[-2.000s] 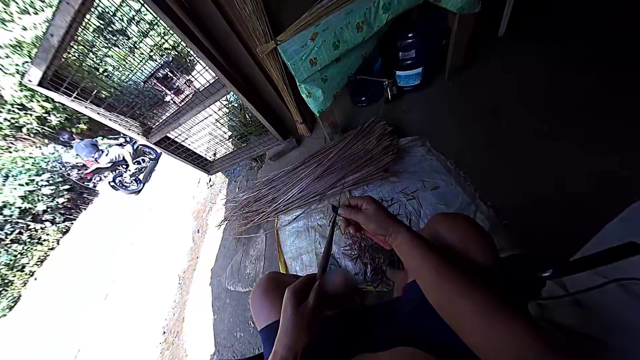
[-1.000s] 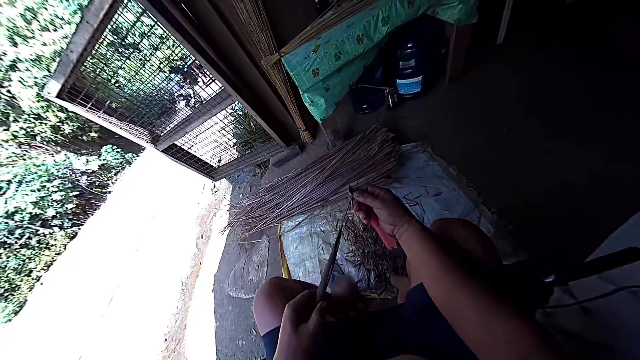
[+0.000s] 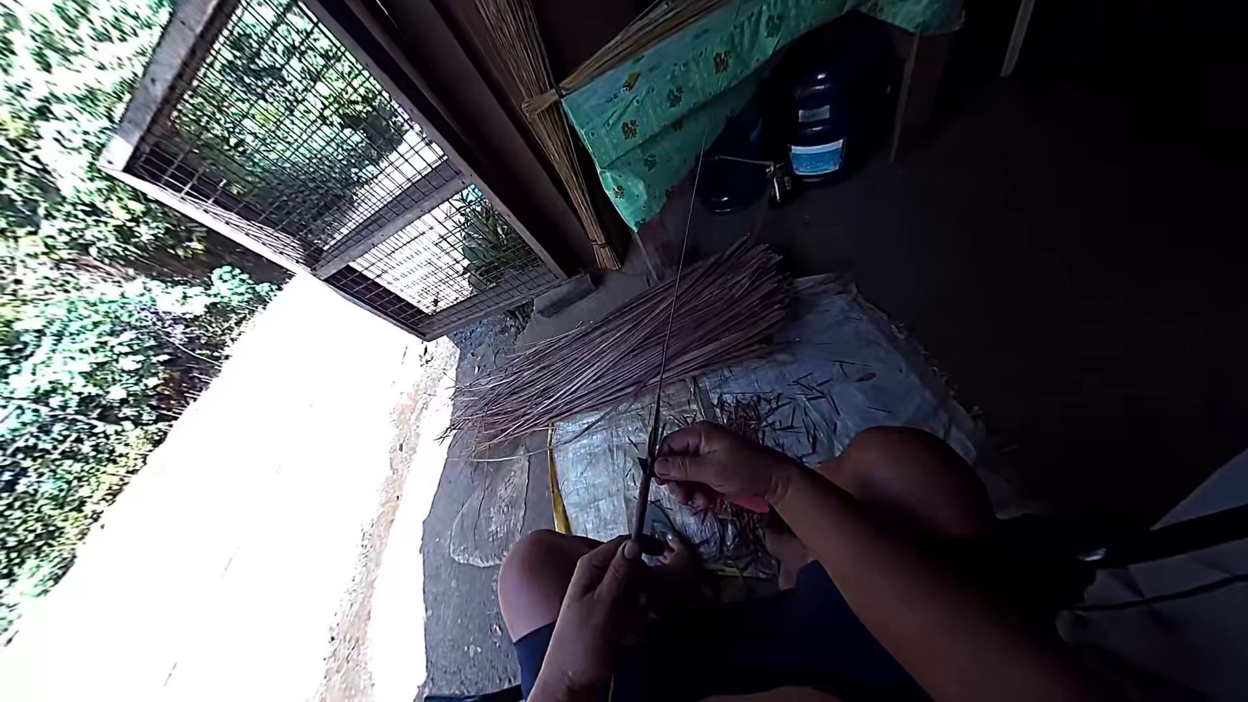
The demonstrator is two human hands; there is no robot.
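Observation:
A long thin palm-leaf midrib or similar stick [image 3: 669, 341] rises upward from between my hands. My left hand [image 3: 604, 595] is closed around its thick lower end, near my knees. My right hand [image 3: 717, 466] pinches it higher up, with a small dark blade-like piece at the fingertips and something red showing under the palm. Beyond my hands a large bundle of similar sticks [image 3: 624, 346] lies across a pale sheet [image 3: 829, 322]. Short dark scraps [image 3: 799, 409] are scattered on that sheet, heaped beside my right hand.
A wooden gate with wire mesh [image 3: 390, 210] stands at the upper left, beside a bright path. Tied bundles of sticks [image 3: 546, 127] lean near a green patterned cloth [image 3: 673, 127]. A blue water jug [image 3: 824, 127] stands beneath it. A flat stone [image 3: 492, 517] lies left of the sheet.
A long stick now points up from my hands, where the earlier frames show no such length clearly. My right hand has moved lower, nearer my left. A rider on a motorcycle has gone from the path.

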